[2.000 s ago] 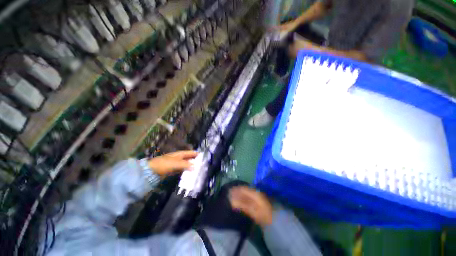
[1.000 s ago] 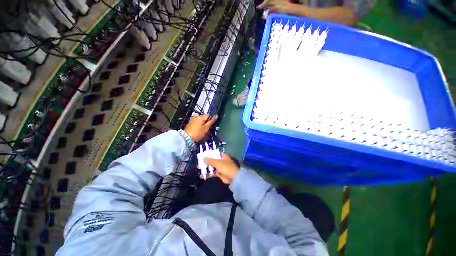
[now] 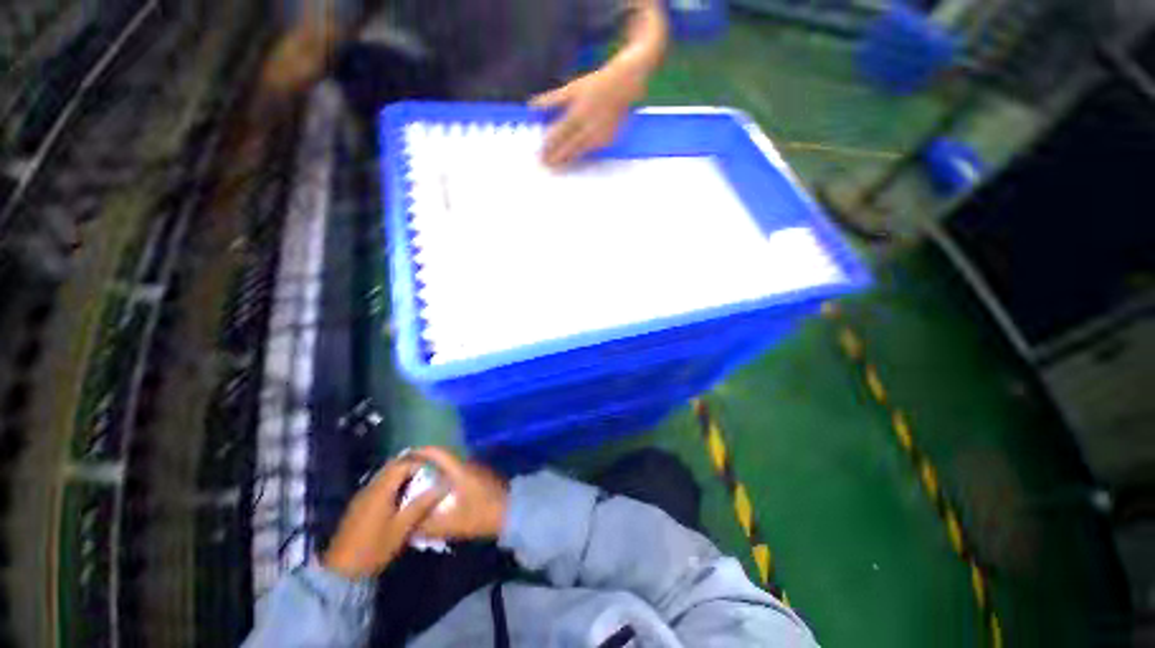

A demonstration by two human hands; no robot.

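Small white power adapters show between my two hands at the lower left centre. My left hand is curled around their left side. My right hand closes on them from the right. The hands partly hide the adapters, so how many there are cannot be told. A blue crate stands ahead, with white rows of packed adapters along its left side and a smooth white area in the middle.
The test rack runs along the left, blurred, with a pale slotted strip at its edge. Another person's hand reaches over the crate's far rim. Yellow-black tape crosses the green floor. A dark framed object stands at the right.
The view has swung right, so the crate appears farther left. My left hand has left the rack edge and joined my right hand at the adapters. The other person's hand is now over the crate.
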